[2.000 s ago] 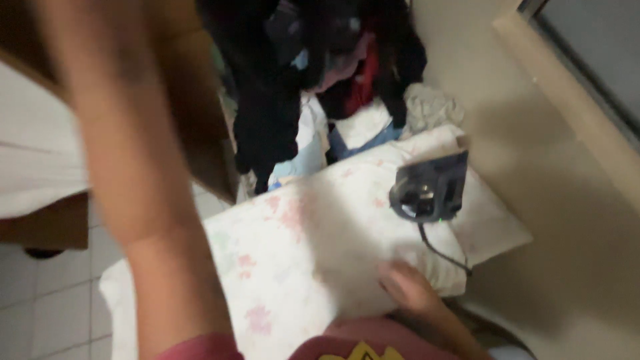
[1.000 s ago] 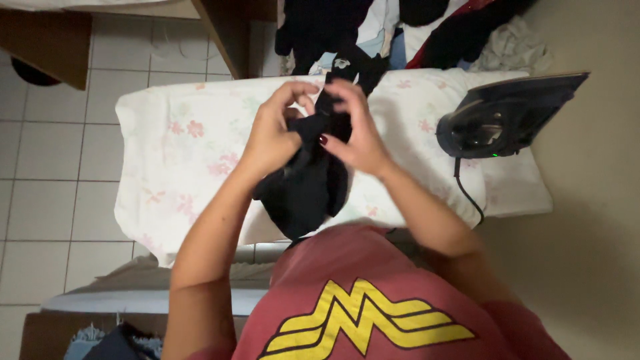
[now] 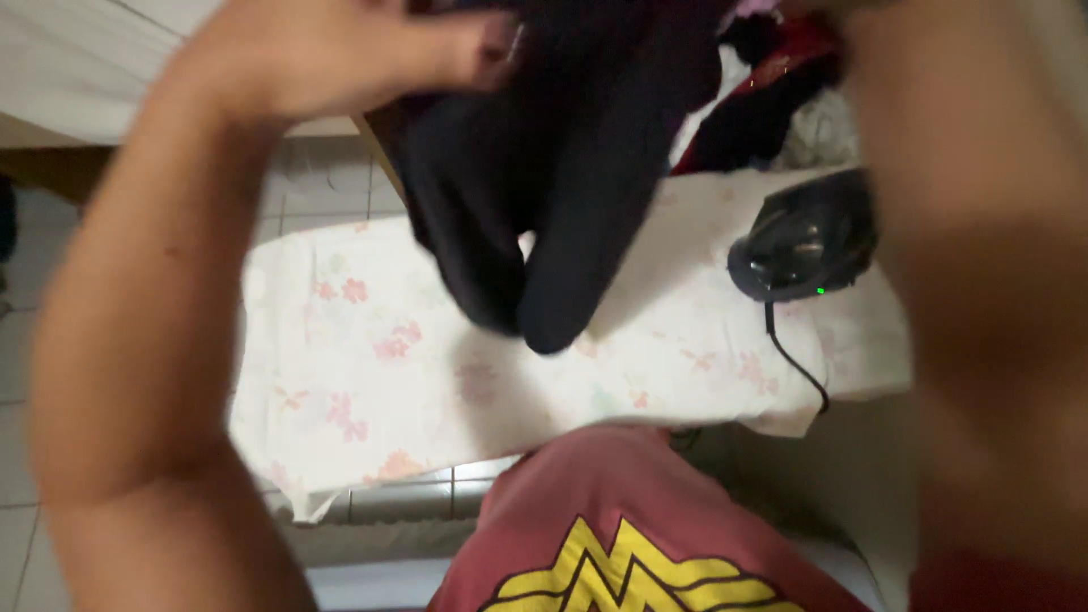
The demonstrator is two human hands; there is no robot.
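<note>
A black garment (image 3: 544,187) hangs over an ironing board (image 3: 391,425) covered in white floral cloth. My left hand (image 3: 365,59) is at the garment's upper left, its thumb against the dark fabric; its other fingers are partly cut off or hidden. My right forearm rises along the right side, but my right hand is beyond the top edge of the view. A black clothes iron (image 3: 803,242) stands at the right part of the board, a small green light lit, its cord (image 3: 795,361) running over the board's near edge.
Behind the board lies a heap of clothes (image 3: 756,110), black, red and white. Floor tiles (image 3: 327,183) show at the left and beyond the board. A pale cloth-covered surface (image 3: 76,68) is at the upper left, and a wall (image 3: 833,476) borders the board on the right.
Both hands have moved up and away from my body. The black garment, bunched over the board one second ago, now hangs down, held higher. The iron stays at the right.
</note>
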